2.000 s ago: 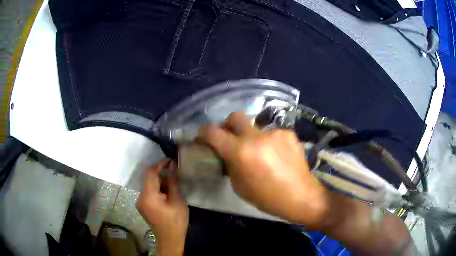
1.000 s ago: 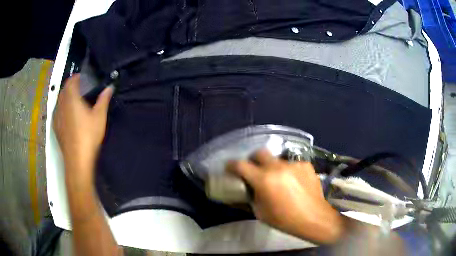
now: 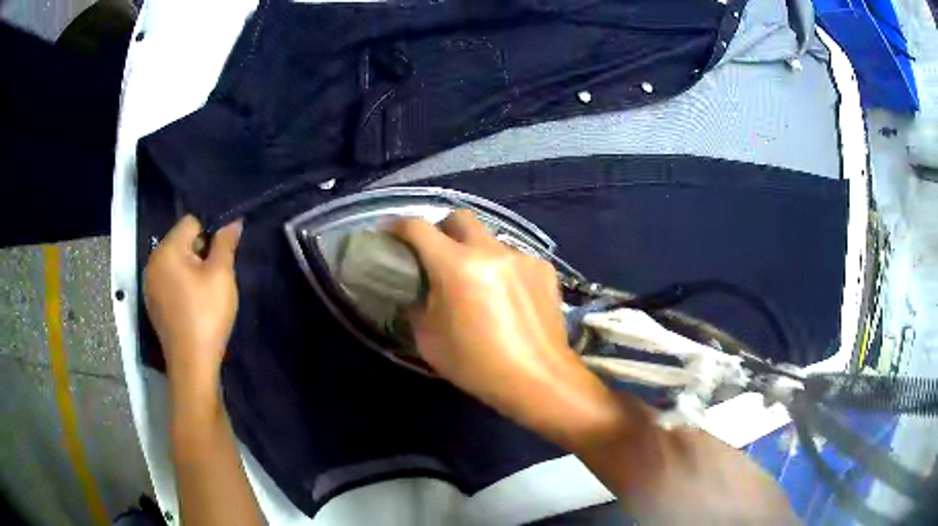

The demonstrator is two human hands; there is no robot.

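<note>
The dark denim garment (image 3: 699,236) lies over the white pressing table, with its grey inside showing in a band between two dark front panels. Shiny snap buttons (image 3: 584,97) dot the upper panel's edge. My right hand (image 3: 483,298) grips the handle of the steam iron (image 3: 453,201). The iron sits on the lower front panel, its tip pointing left, and covers the cloth under it. My left hand (image 3: 193,293) pinches the garment's dark edge at the left, fingertips together on the cloth.
Hoses and a cable (image 3: 658,354) run from the iron to a coiled spring section (image 3: 874,392) at the right. The white pressing table's edge (image 3: 129,216) curves at the left. Blue plastic (image 3: 874,51) is at the upper right. A yellow line (image 3: 62,380) crosses the grey floor.
The iron has moved from the lower edge up and left onto the panel near the opening. My left hand has left the bottom edge and now holds cloth at the left. The view has shifted.
</note>
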